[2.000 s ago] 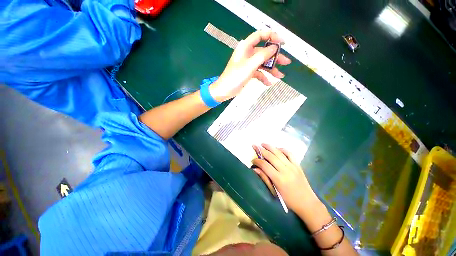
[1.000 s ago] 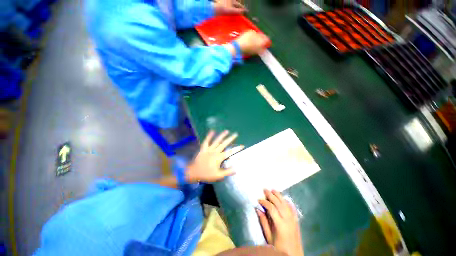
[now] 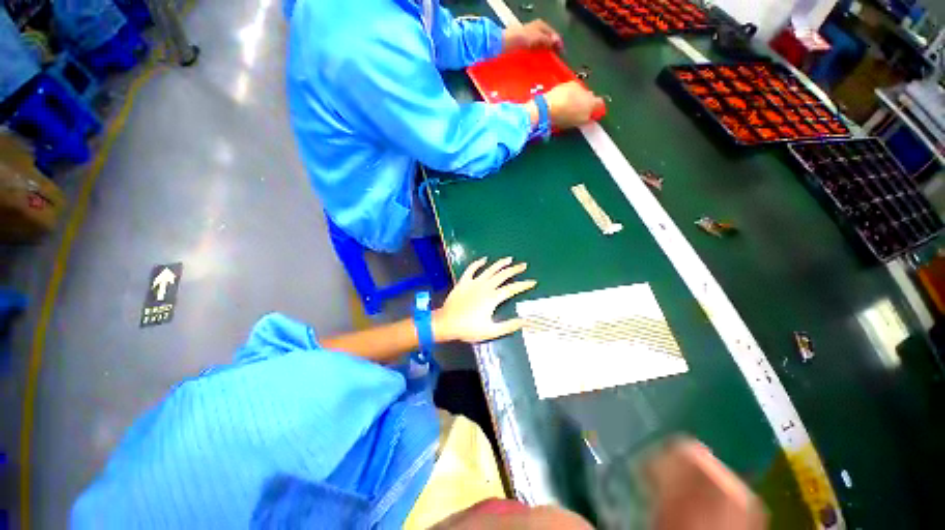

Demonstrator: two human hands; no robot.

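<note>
A white sheet with rows of thin grey-brown strips (image 3: 601, 357) lies on the green mat. My left hand (image 3: 482, 302) is empty, fingers spread, at the sheet's left edge over the bench's near side. My right hand (image 3: 705, 492) is a blur at the bottom, nearer me than the sheet; whether it holds anything cannot be told. A short beige strip piece (image 3: 595, 209) lies alone beyond the sheet. The small black unit and the tweezers cannot be made out in my hands.
A person in a blue smock (image 3: 378, 104) sits at the left, hands at a red tray (image 3: 518, 78). Past the white edge strip (image 3: 674, 248), loose small units (image 3: 715, 226) lie on the dark green surface. Black trays with orange-red parts (image 3: 762, 101) and a dark compartment tray (image 3: 870, 197) stand farther off.
The view has swung left, showing the neighbour and trays. My left hand, which held the small unit two seconds ago, is now empty. My right hand has come off the sheet.
</note>
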